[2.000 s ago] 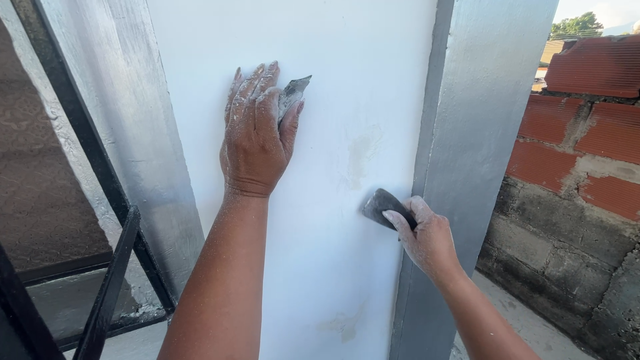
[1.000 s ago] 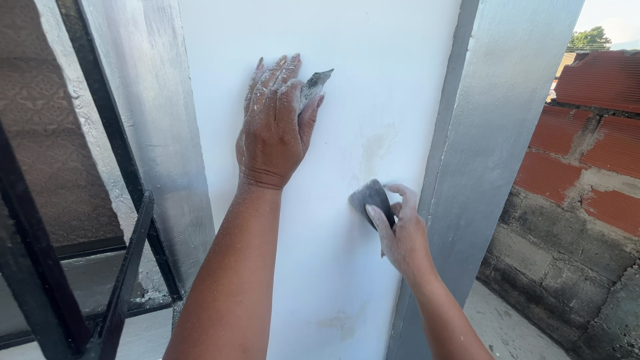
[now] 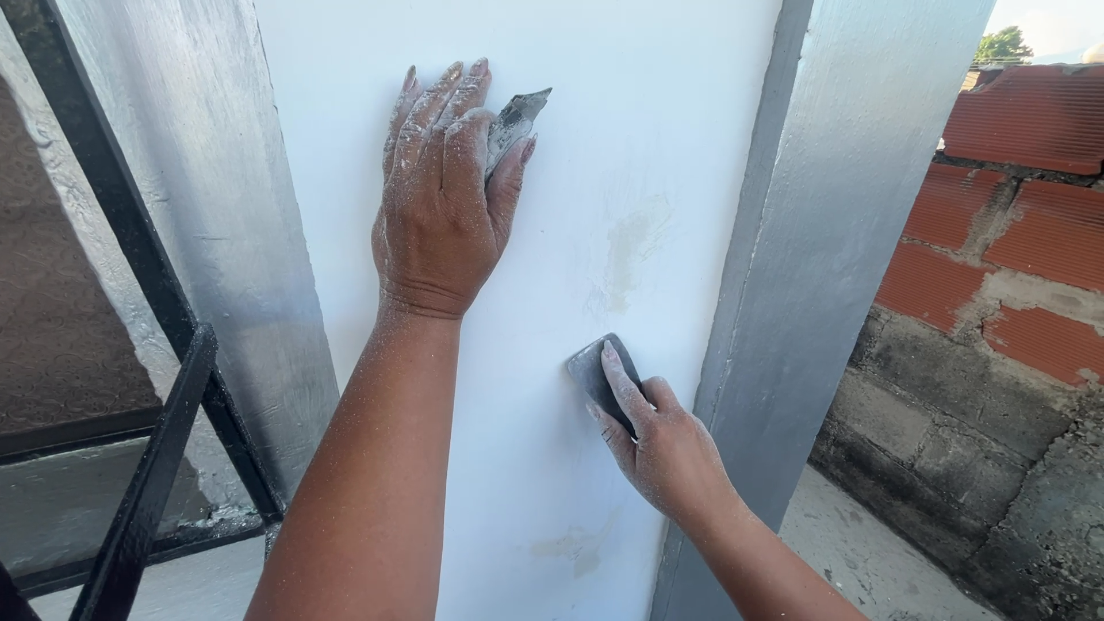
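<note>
My left hand (image 3: 448,190), dusted with white powder, lies against the upper part of the white wall (image 3: 535,345). Between its thumb and index finger is a crumpled grey piece (image 3: 517,121), perhaps folded sandpaper. Lower and to the right, my right hand (image 3: 664,440) grips a dark flat block (image 3: 605,384), which touches the wall; its exact kind is not plain. A beige patch (image 3: 630,250) shows on the wall above the block, and another faint beige patch (image 3: 573,548) lies below it.
A silver-painted pillar edge (image 3: 845,224) borders the wall at right, with a red brick and grey block wall (image 3: 1018,319) beyond it. On the left are a silver-painted strip (image 3: 207,172) and a black metal frame (image 3: 129,198) with a bar that juts toward me.
My right hand and the dark block have shifted about on the wall below the upper beige patch, and the block's tilt has changed. My left hand keeps its place on the wall.
</note>
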